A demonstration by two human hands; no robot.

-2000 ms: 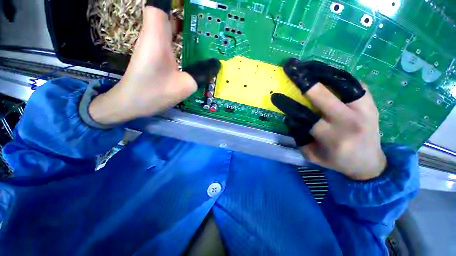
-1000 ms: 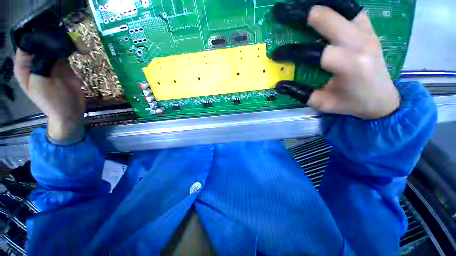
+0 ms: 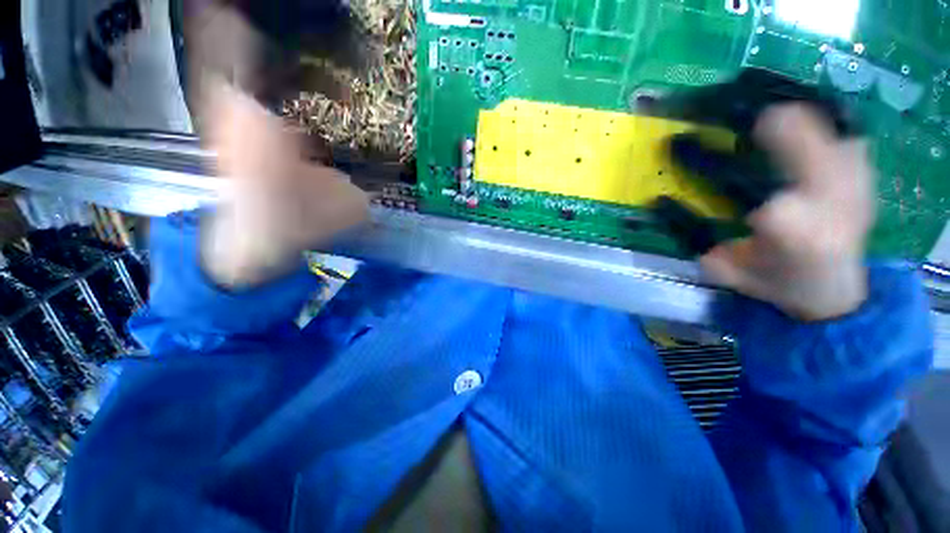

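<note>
A yellow insulating sheet (image 3: 552, 151) with small holes lies flat on the large green printed circuit board (image 3: 615, 42), near its front edge. My right hand (image 3: 776, 187), with black finger cots, is spread over the right end of the sheet and hides part of it. Its fingers are apart. My left hand (image 3: 271, 156) is blurred, over the parts bin left of the board. Its fingertips are dark and smeared, so whether it holds anything cannot be told.
The parts bin holds many tan-gold slivers (image 3: 385, 94). A metal rail (image 3: 458, 245) runs along the front of the board. Stacked boards or a rack (image 3: 73, 312) stand at lower left.
My left hand has moved right from the far left, over the slivers. The board and sheet sit further right in view. My right hand remains at the sheet's right end.
</note>
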